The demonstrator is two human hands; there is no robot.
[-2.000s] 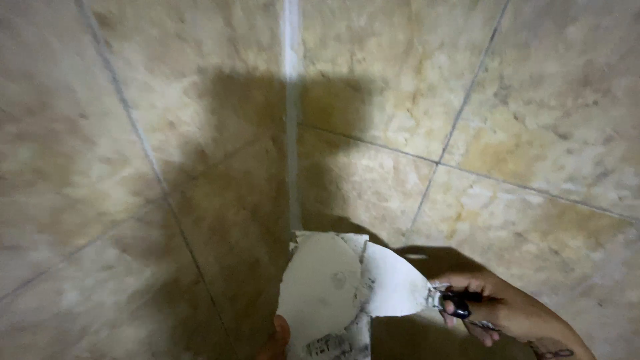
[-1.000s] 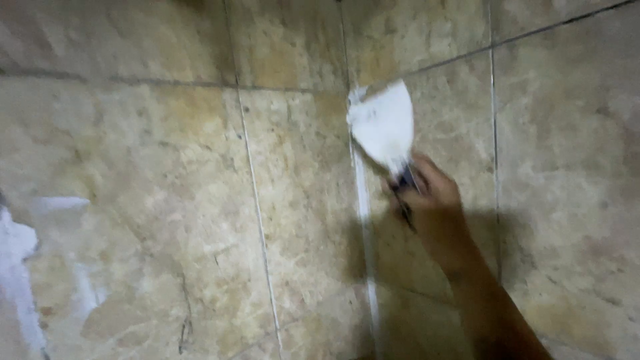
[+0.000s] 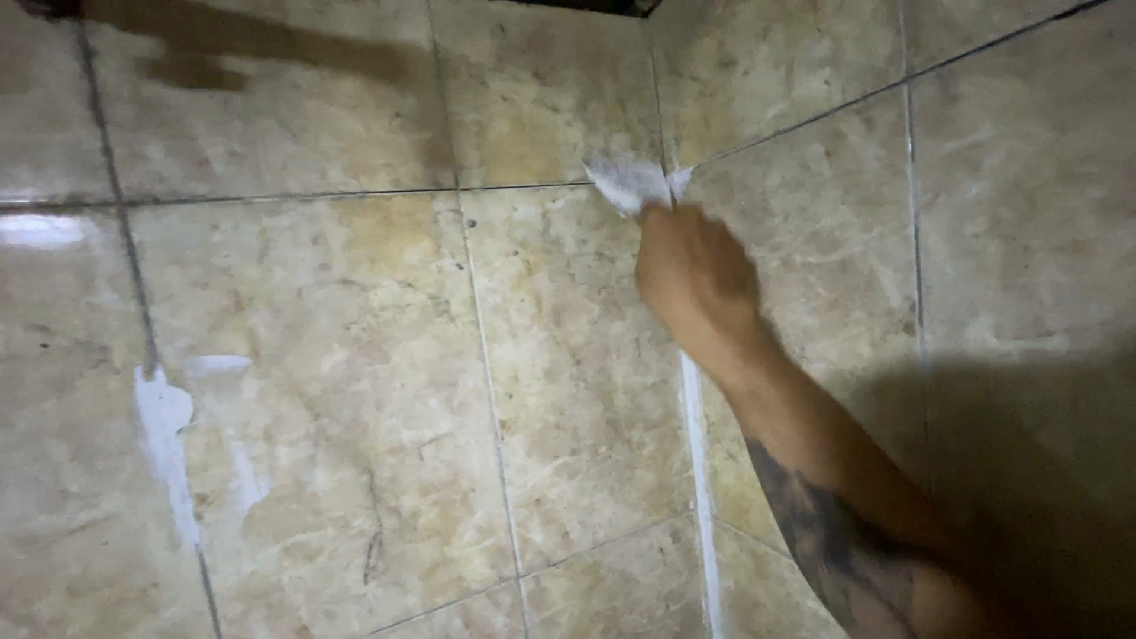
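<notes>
My right hand [image 3: 697, 266] is raised to the corner of two tiled walls, its fingers closed around a putty knife whose handle they hide. The knife's whitish blade [image 3: 628, 182] lies at the left wall beside the corner, across a horizontal joint. A small patch of white filler [image 3: 681, 180] shows just right of the blade. Below my wrist, a white filled line [image 3: 701, 497] runs down the corner joint. My left hand is out of view.
Beige marbled tiles [image 3: 311, 293] with dark joints cover both walls. White filler smears [image 3: 169, 435] cover part of a joint at the left. A dark edge [image 3: 586, 7] crosses the top. Shadows fall at upper left and lower right.
My right hand has carried the putty knife up to the corner, and the blade now tilts left. The left fingers and the white-coated piece seen two seconds ago have left the view, which has shifted.
</notes>
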